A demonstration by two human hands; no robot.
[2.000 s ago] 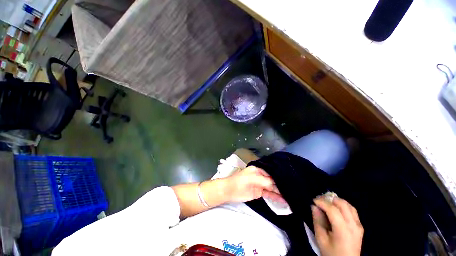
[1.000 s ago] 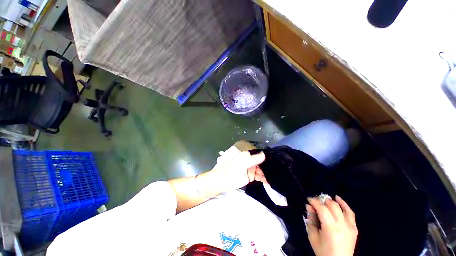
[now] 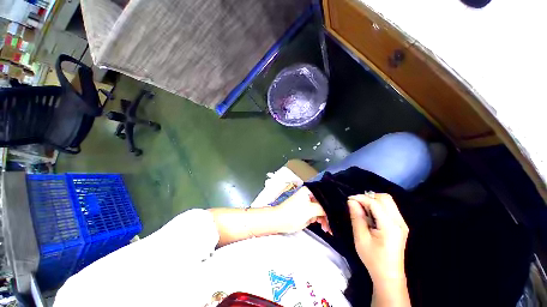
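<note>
The black velvet-like garment (image 3: 462, 252) lies over my lap and spreads to the right. My left hand (image 3: 304, 210) holds the garment's edge at its left end, with some fingers tucked behind the cloth. My right hand (image 3: 379, 225) is on the same part of the garment, thumb and fingers pinched together at the cloth, with a pale ring on one finger. A small dark thing shows inside the curled right fingers, too unclear to name.
A translucent waste bin (image 3: 297, 96) stands on the green floor, with white scraps near it. A grey fabric bin (image 3: 198, 48) with a blue frame is behind it. The white-topped table (image 3: 480, 66) curves along the right. Blue crates (image 3: 102, 204) and a black chair (image 3: 60, 114) are left.
My right hand has moved up and left, closer to my left hand, and now pinches the cloth beside it. The pale lining between the hands is now mostly hidden. The view has shifted slightly.
</note>
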